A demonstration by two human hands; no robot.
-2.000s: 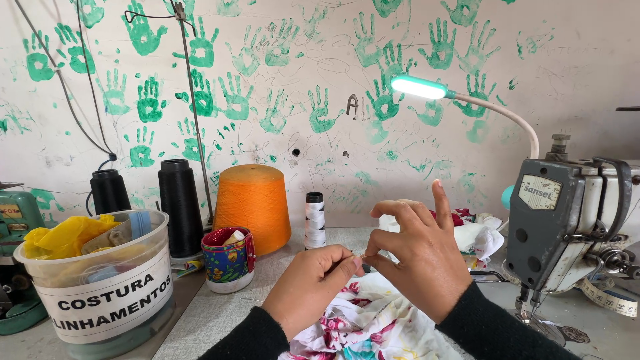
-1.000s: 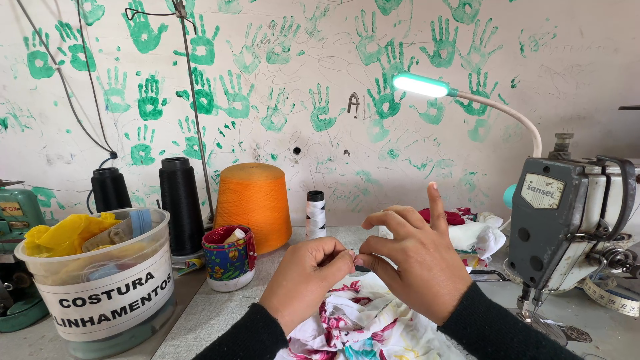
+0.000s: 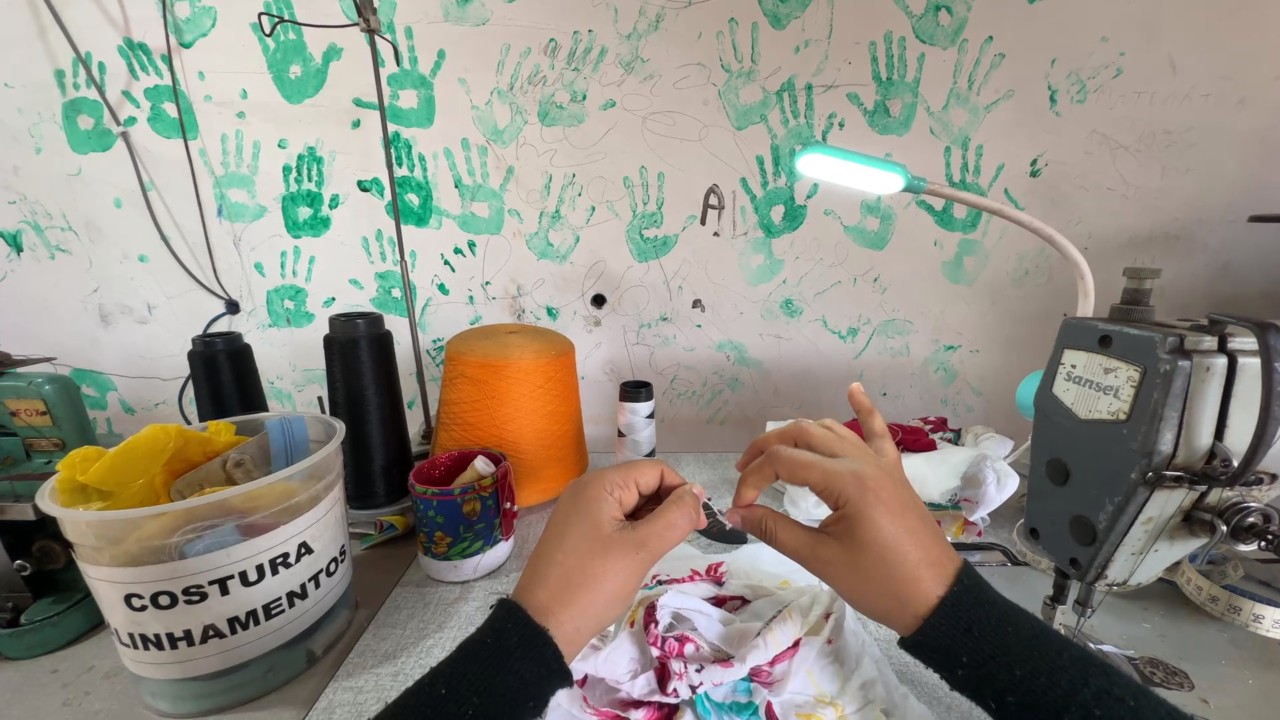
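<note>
My left hand (image 3: 625, 545) is raised at the centre, its thumb pressed against the curled index finger. My right hand (image 3: 840, 505) faces it a short gap away, thumb and index fingertips nearly together and the little finger lifted. Whatever lies between the fingertips is too fine to make out. Behind the gap a small dark object (image 3: 722, 528) shows partly. White fabric with a magenta, yellow and turquoise print (image 3: 720, 640) lies bunched on the table below both hands.
An industrial sewing machine (image 3: 1110, 450) and lit lamp (image 3: 855, 170) stand right. On the left are a labelled plastic tub (image 3: 210, 520), black thread cones (image 3: 365, 410), an orange cone (image 3: 512, 410) and a fabric-covered cup (image 3: 462, 515). A white spool (image 3: 636, 420) and more cloth (image 3: 930, 470) sit behind.
My fingertips, close together in the earlier frames, are now farther apart, and the dark object shows between them.
</note>
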